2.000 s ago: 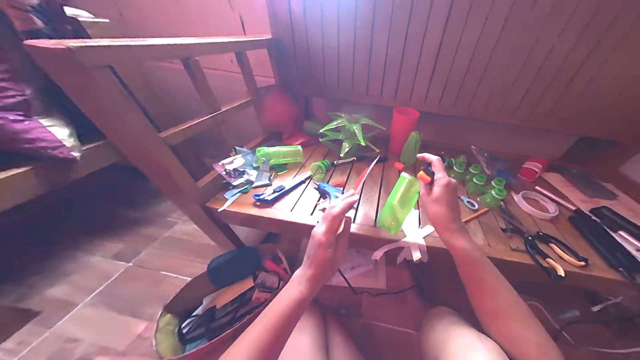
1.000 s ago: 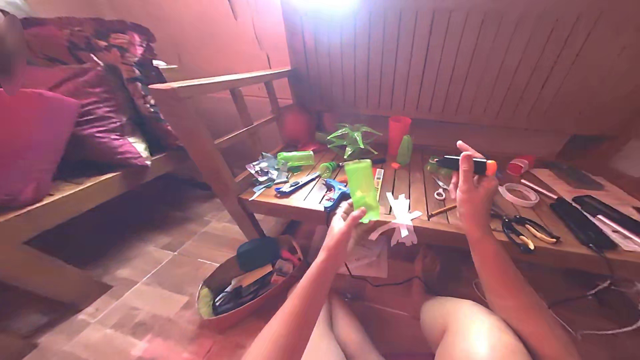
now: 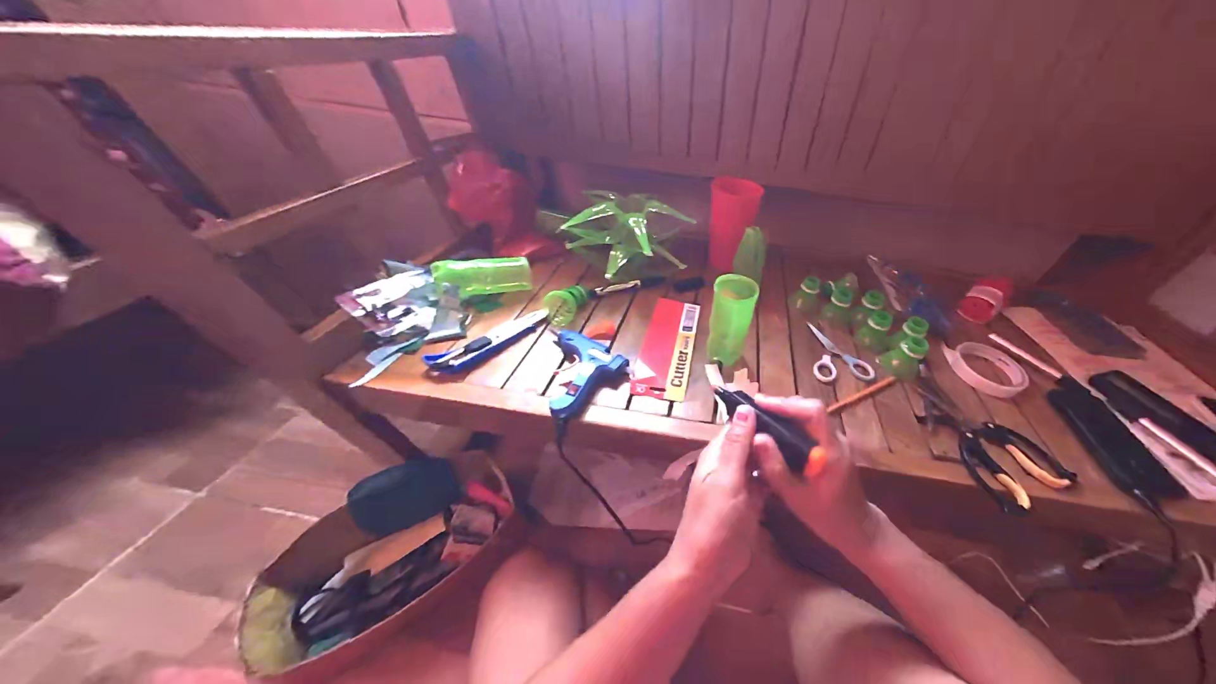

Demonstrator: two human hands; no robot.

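Observation:
Both my hands meet over the front edge of the slatted wooden bench. My right hand point(image 3: 822, 470) grips a black cutter knife point(image 3: 774, 427) with an orange end. Against the knife lie the fingers of my left hand point(image 3: 727, 480); whether they grip it is unclear. Just beyond them a cut green plastic bottle piece point(image 3: 733, 318) stands upright. Left of it lie a red and yellow cutter packet point(image 3: 667, 350) and a blue glue gun point(image 3: 587, 370). Small scissors point(image 3: 839, 356) and several green bottle necks point(image 3: 876, 323) are to the right.
A green plastic plant shape point(image 3: 627, 233) and a red cup point(image 3: 734, 218) stand at the back. Pliers point(image 3: 1007, 461), a tape roll point(image 3: 988, 369) and a black flat tool point(image 3: 1111, 437) lie right. A filled basket point(image 3: 380, 651) stands on the floor at left; a cord hangs from the glue gun.
My left hand has let go of the green bottle piece, which now stands on the bench. Both hands have come together at the knife, which my right hand held up a second ago.

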